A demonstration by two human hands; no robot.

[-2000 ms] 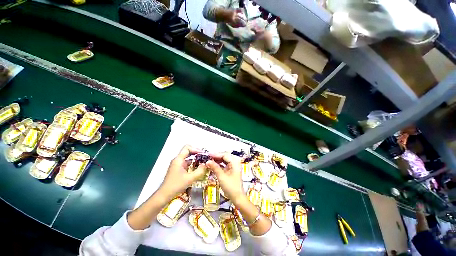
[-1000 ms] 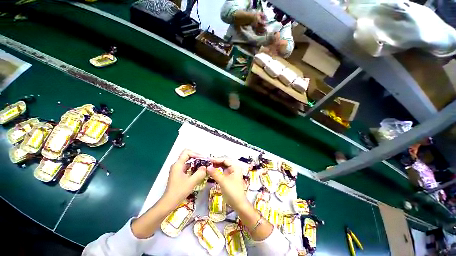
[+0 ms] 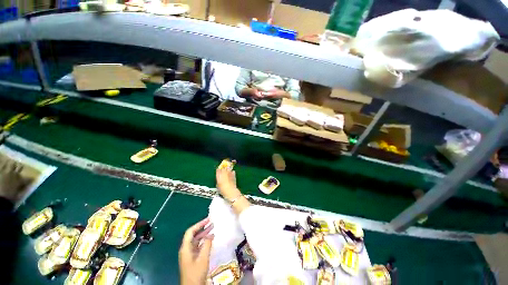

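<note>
My right hand (image 3: 225, 181) reaches over the green belt, its fingertips on a small housing unit (image 3: 227, 163); the fingers partly hide the grip. Another unit (image 3: 269, 185) with a dark connector lies on the belt to the right of this hand. My left hand (image 3: 195, 255) is over the left edge of the white sheet (image 3: 225, 224), fingers apart and empty. More yellow-and-cream units (image 3: 327, 250) with dark wires lie on the sheet, partly hidden by my right sleeve.
A heap of units (image 3: 86, 239) lies on the green bench at left. One unit (image 3: 145, 155) and a pale block (image 3: 278, 162) are on the belt. A grey shelf frame (image 3: 223, 44) crosses above. A person's hands (image 3: 262, 93) and cartons are opposite. Another hand is at far left.
The view has tilted up. My hands have parted from the dark connector piece they held together; my right hand has moved forward onto the belt. A unit now lies on the belt beside it.
</note>
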